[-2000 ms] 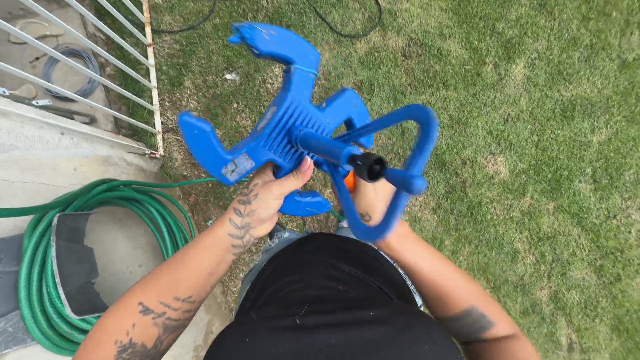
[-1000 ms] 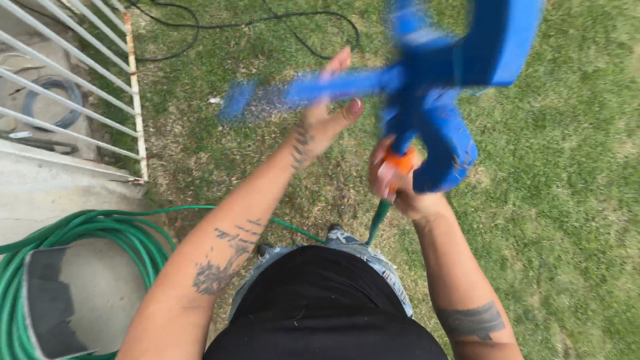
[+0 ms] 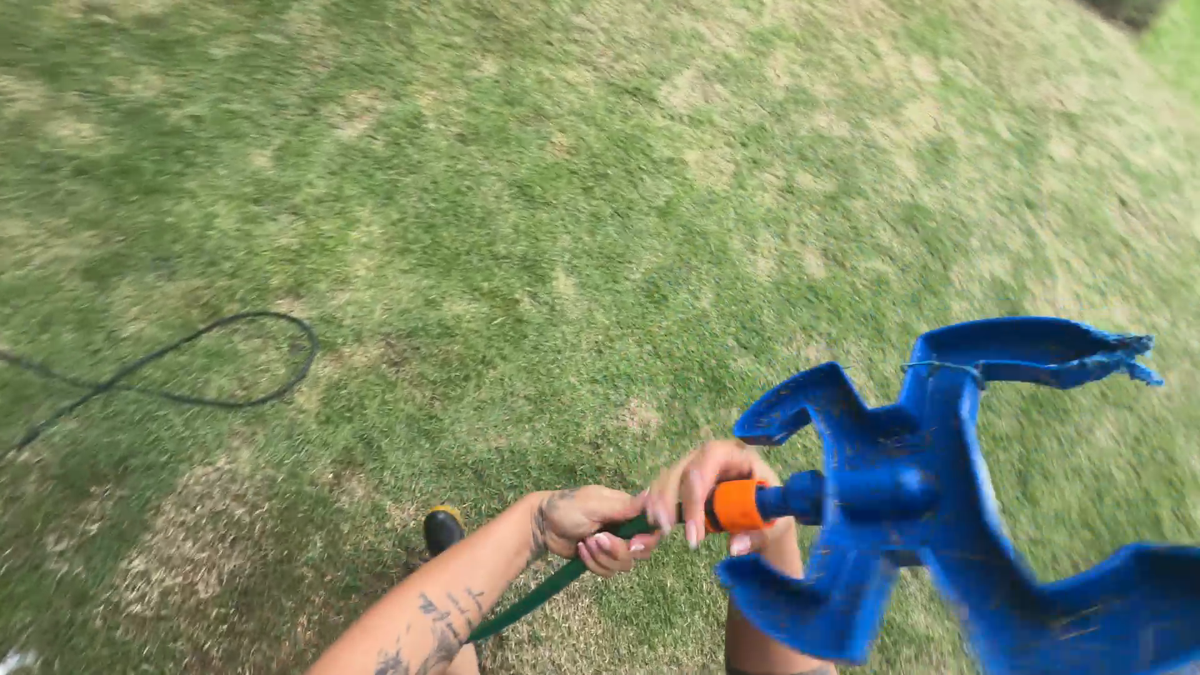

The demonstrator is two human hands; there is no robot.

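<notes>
A green garden hose runs up from the lower middle, and my left hand is closed around it near its end. The hose ends in an orange hose connector, which is joined to the blue plastic sprinkler base at the right. My right hand curls its fingers round the connector and the hose end, just beyond my left hand. The sprinkler's underside with its curved legs faces me; one leg has a ragged, frayed tip. Its upper part is hidden.
On the grass at the left lies a looped dark cable or hose. A dark shoe with a yellow edge shows at the lower left of centre. Something dark stands at the top right corner.
My left hand, apart from the sprinkler one second ago, now grips the hose. The sprinkler has been turned so its underside shows. The view has swung away from the fence and coiled hose.
</notes>
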